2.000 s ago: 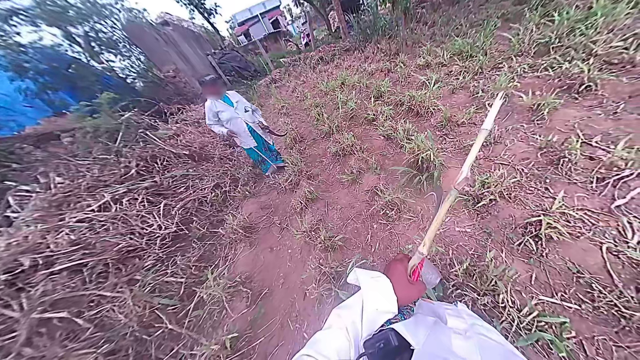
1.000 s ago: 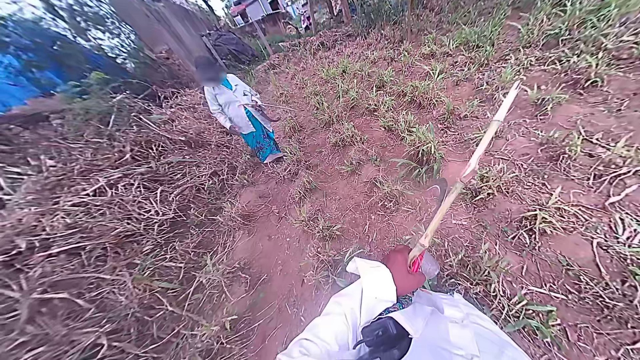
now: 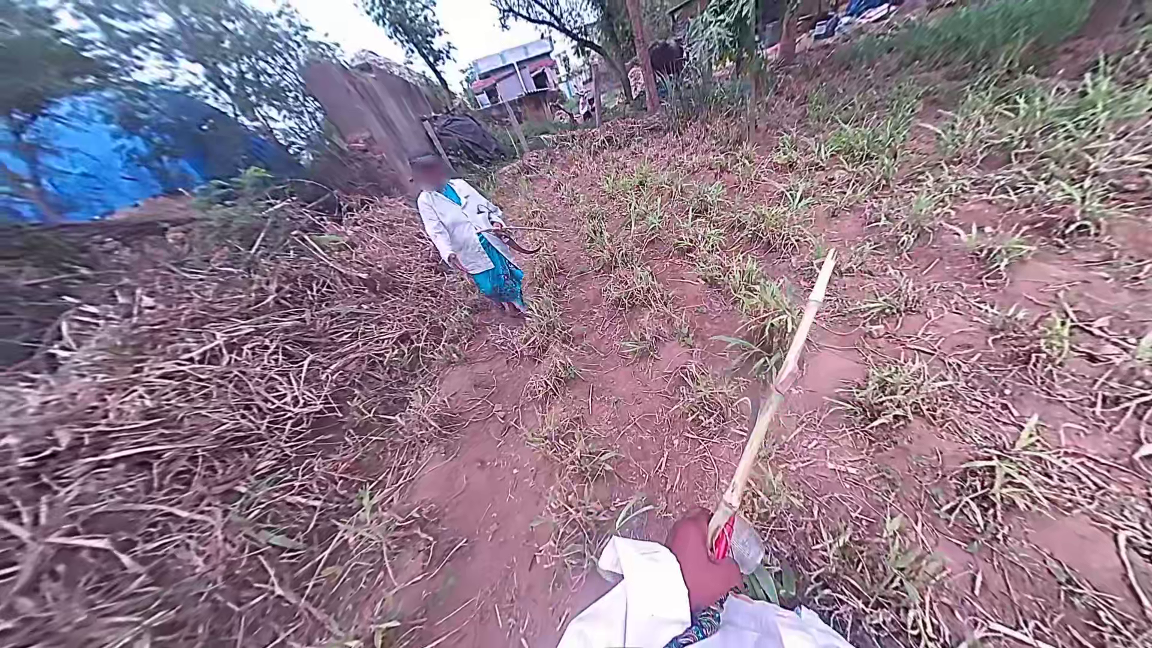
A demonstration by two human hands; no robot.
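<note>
At the bottom, right of centre, my left hand [image 3: 702, 553] is closed around the lower end of a long, pale dry stalk [image 3: 776, 391], which slants up to the right. Something red [image 3: 723, 536] and a piece of clear plastic [image 3: 746, 545] are at the stalk's base, beside the hand. A thin curved thing shows near the middle of the stalk; I cannot tell what it is. A loose white sleeve [image 3: 634, 576] lies around my left wrist, with patterned cloth below. More white cloth is at the lower right, and my right hand cannot be seen.
Ahead and to the left, a person [image 3: 463, 225] in a white shirt and blue garment holds a curved tool [image 3: 522, 243]. Dry stalks [image 3: 225, 396] are heaped on the left. Grass tufts dot the reddish soil. Farther off are a blue tarp [image 3: 81, 157], a leaning wall [image 3: 373, 117] and trees.
The black object seen below my sleeve in both earlier frames is out of view. My left hand keeps its hold on the stalk.
</note>
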